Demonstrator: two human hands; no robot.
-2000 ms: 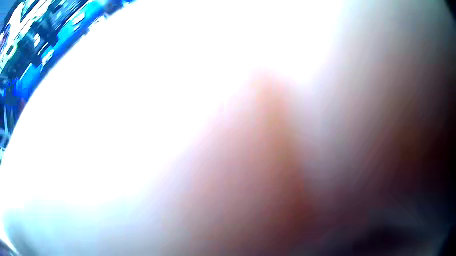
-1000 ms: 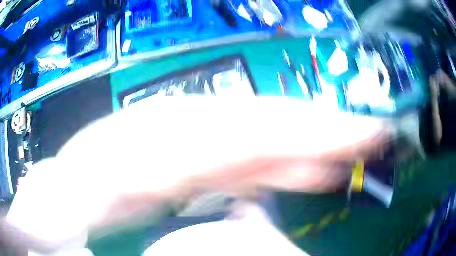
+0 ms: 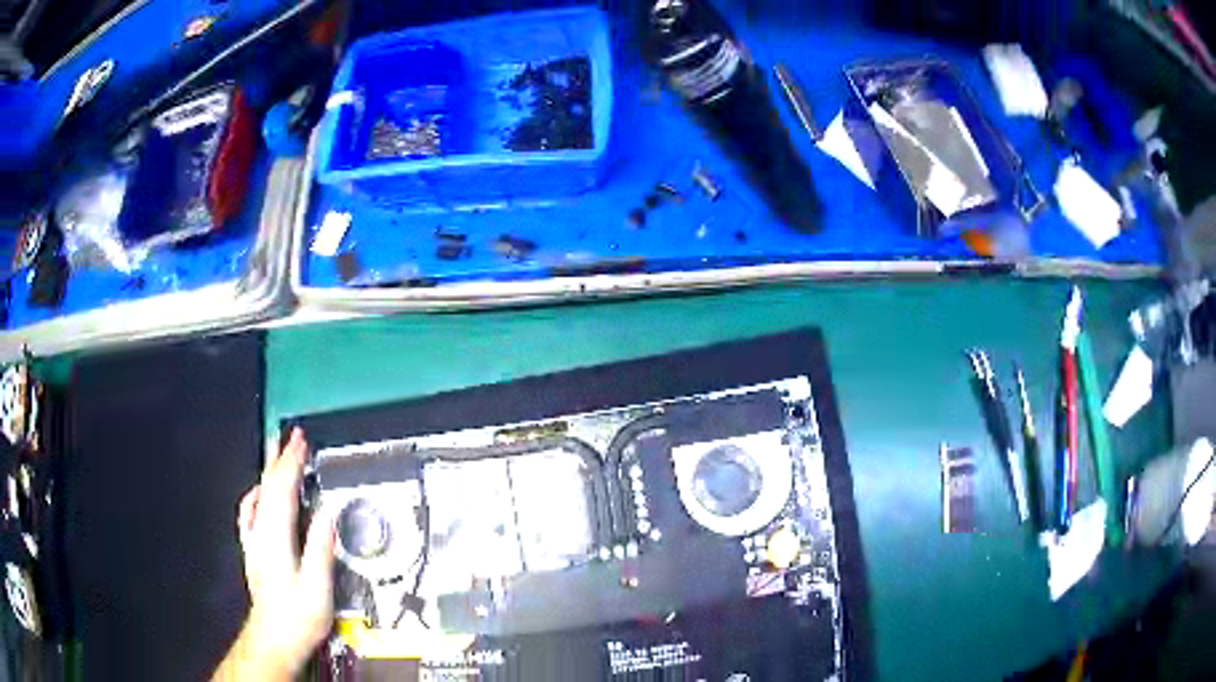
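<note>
An opened laptop [image 3: 534,533] lies in front of me, its fans, heat pipes and board exposed. A black battery with white print [image 3: 560,656] is at its front, cut off by the lower picture edge. My left hand [image 3: 287,560] holds the laptop's left edge, with the fingers along the outside and the thumb over the rim. My right hand is not in view.
A blue parts tray [image 3: 467,167], a black cylindrical tool [image 3: 734,107] and small loose parts lie on the raised blue shelf. A black mat [image 3: 167,506] is at left. Thin tweezers-like tools [image 3: 1000,433], a red pen [image 3: 1070,413] and a dark strip [image 3: 959,489] lie at right.
The large overexposed arm blur that covered the bench has gone. The view has steadied and shows the laptop, with my left hand now at its left edge.
</note>
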